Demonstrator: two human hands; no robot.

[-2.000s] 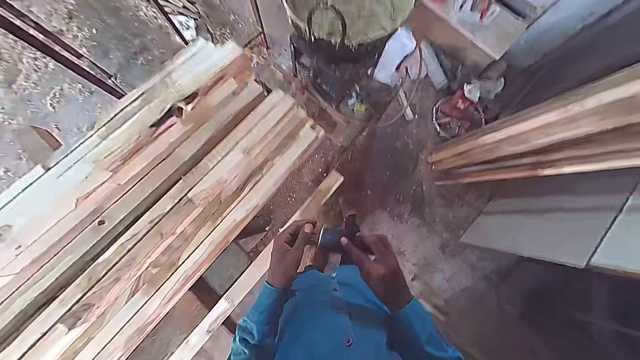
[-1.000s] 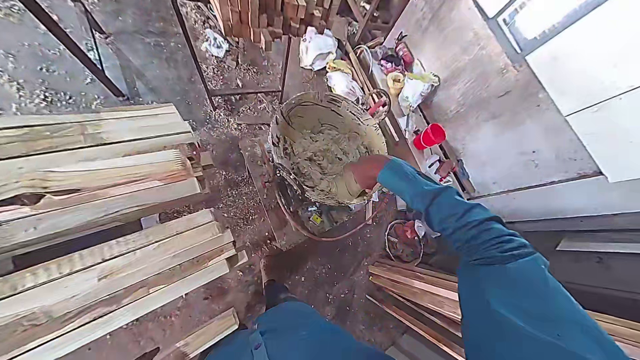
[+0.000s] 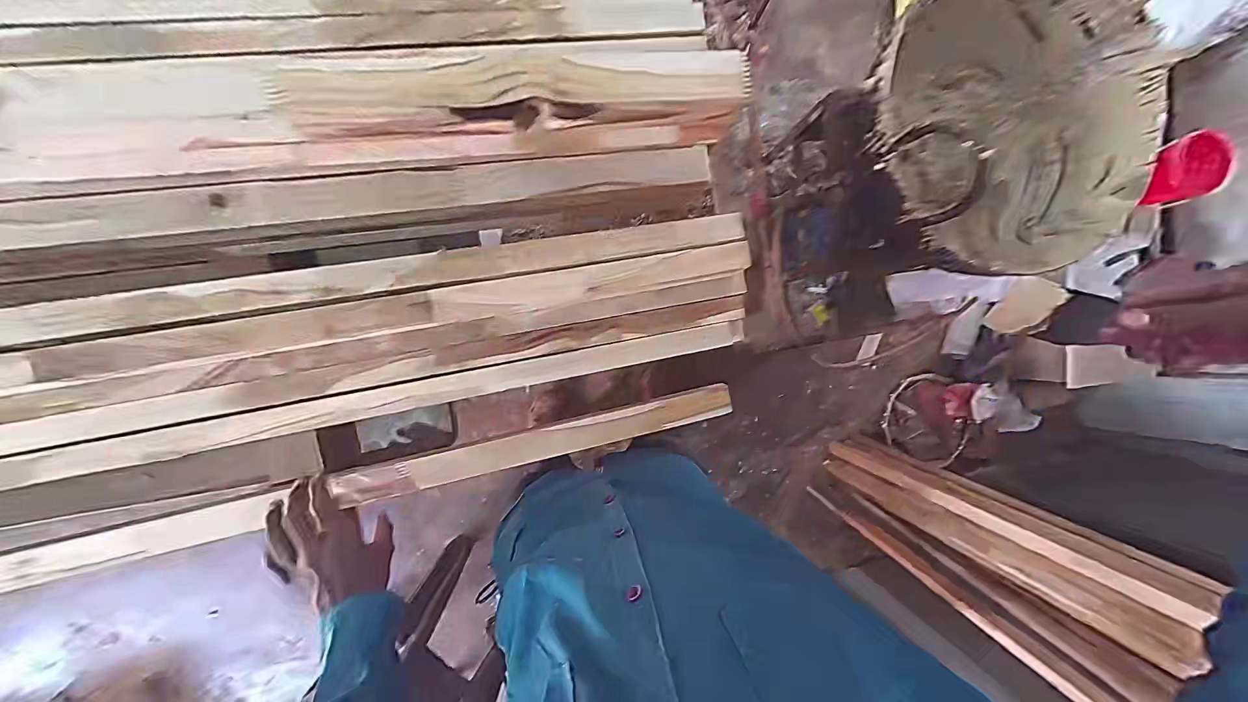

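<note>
My left hand [image 3: 330, 546] rests its spread fingers on the nearest wooden strip [image 3: 546, 441], at the lower left. Just beyond that strip lie several long sawn wooden strips [image 3: 585, 307] side by side. My right hand [image 3: 1185, 312] is at the right edge, blurred, below a red plastic cup [image 3: 1191, 168] and to the lower right of a large round tub [image 3: 1024, 136] with greyish-brown contents. Whether the right hand holds anything cannot be told. The dark cylindrical thing seen earlier between both hands does not show clearly now.
More boards [image 3: 390, 190] lie at the upper left. A bundle of wooden strips [image 3: 1024, 556] slants across the lower right. Between them is the littered floor [image 3: 760, 439], with a wire ring [image 3: 926, 419] and crumpled bags [image 3: 1004, 408] near the tub.
Two seconds ago both hands were together on a dark cylindrical thing. One second ago my right hand was at the tub; now it is away from it. The view has swung strongly.
</note>
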